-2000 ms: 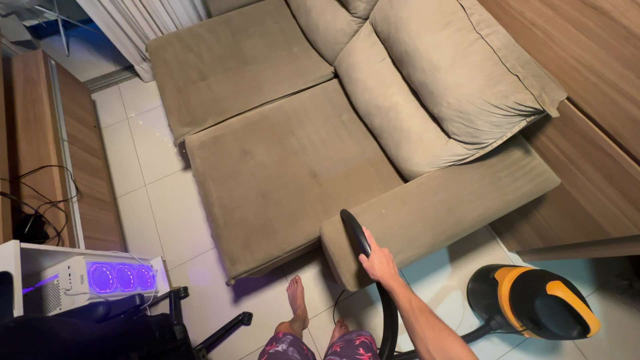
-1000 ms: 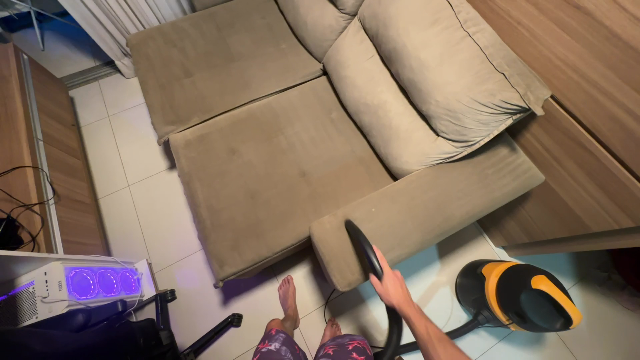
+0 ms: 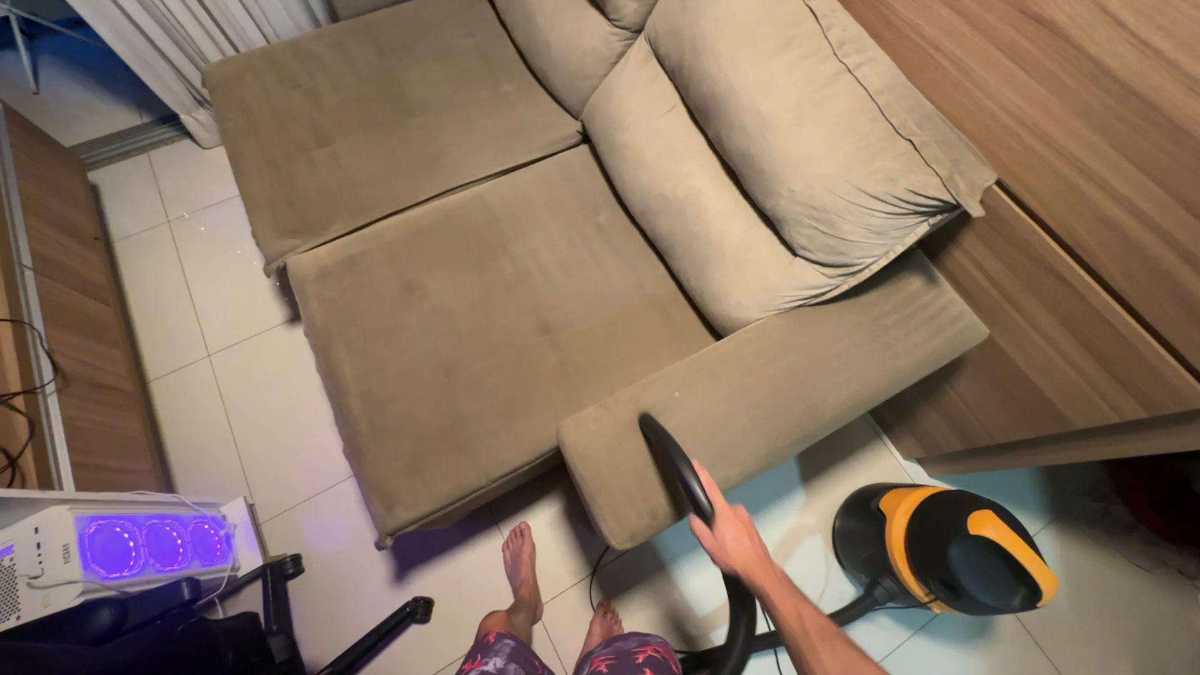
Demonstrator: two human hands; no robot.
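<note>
My right hand point(image 3: 729, 534) is closed around the curved black tube of a vacuum cleaner hose point(image 3: 687, 469). The tube's front end rests on, or just above, the near armrest point(image 3: 778, 394) of a beige-brown fabric sofa point(image 3: 506, 328). From my hand the hose bends down past my legs. To the right of my forearm, the black and yellow canister vacuum cleaner point(image 3: 947, 548) stands on the tiled floor, with a black hose at its left side. My left hand is out of view.
A wood-panelled unit point(image 3: 1078, 356) stands behind the sofa. At the lower left are a white computer case point(image 3: 112, 553) with purple-lit fans and a black chair base point(image 3: 281, 609). My bare feet point(image 3: 522, 572) are on the tiles, near a thin black cable point(image 3: 594, 574).
The tube and my right hand stay at the near armrest, with only a slight shift. The sofa and the vacuum cleaner have not plainly moved.
</note>
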